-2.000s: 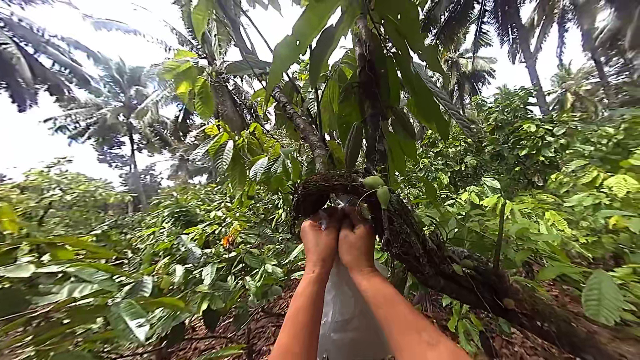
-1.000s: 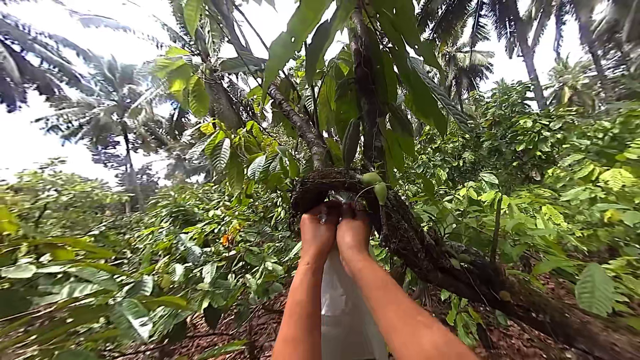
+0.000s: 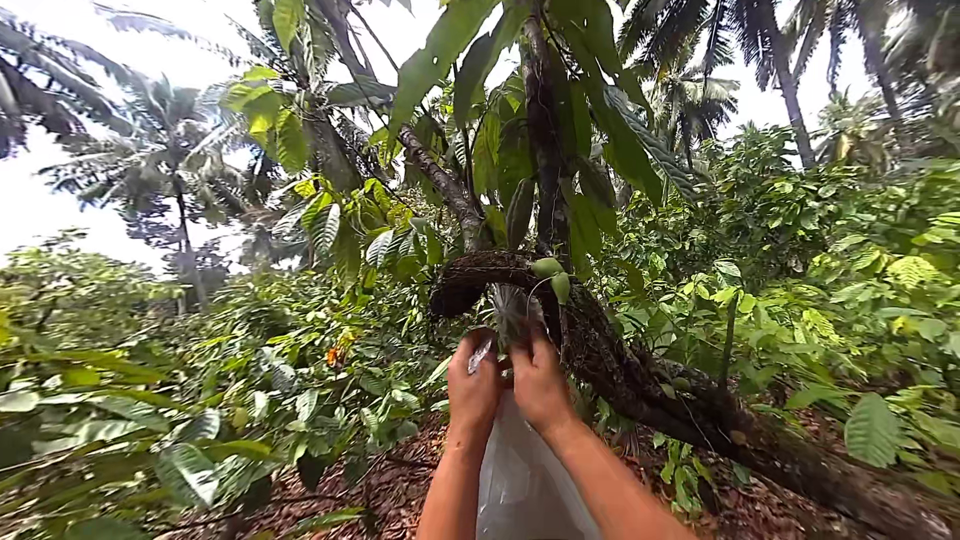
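Observation:
My left hand [image 3: 474,386] and my right hand [image 3: 538,379] are side by side just below a bent, mossy tree limb [image 3: 487,266]. Both have their fingers closed on thin clear plastic, part of which shows between the left fingers. A bunched piece of clear plastic [image 3: 512,304] rises from the fingers to the underside of the limb. Below the hands, between the forearms, hangs a translucent plastic bag [image 3: 525,480]; whether it is one piece with the plastic above is hidden by the hands. Two small green pods [image 3: 553,277] sit on the limb, above the right hand.
The thick leaning trunk [image 3: 675,397] runs down to the lower right. Large green leaves [image 3: 600,112] hang above the limb. A short upright stem [image 3: 727,341] stands behind the trunk. Leafy bushes [image 3: 285,375] flank both sides, and dry leaves [image 3: 390,480] cover the ground.
Both hands have come down from close under the limb, and the bunched plastic between them and the limb is now in view. The hands are slightly farther apart.

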